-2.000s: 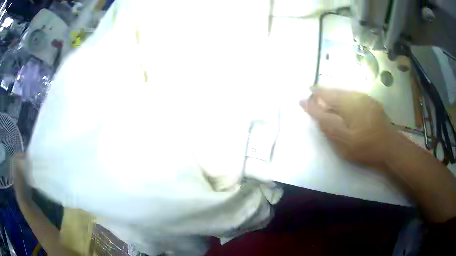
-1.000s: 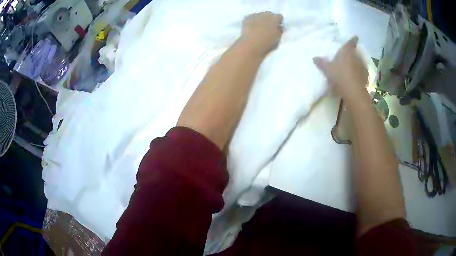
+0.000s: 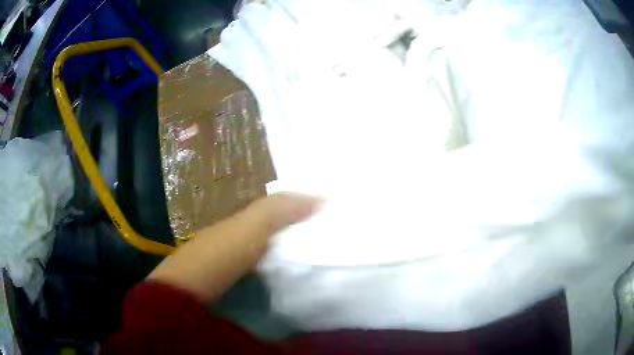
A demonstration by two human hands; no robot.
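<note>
A white fabric garment piece, large and overexposed, fills the middle and right of the view and hangs over its near edge. My left hand comes in from the lower left in a dark red sleeve. Its thumb lies on the cloth's left edge and its fingers are hidden under the cloth, so it grips the garment. The hand is slightly blurred. My right hand is not in view.
A brown box wrapped in shiny film stands left of the cloth. A yellow tubular frame curves around its left side. White crumpled cloth hangs at the far left. Something blue is at the upper left.
The view has swung left and down, so the sewing machine and shears are out of sight. My left hand has moved from the cloth's top to its left edge. My right hand has left the picture.
</note>
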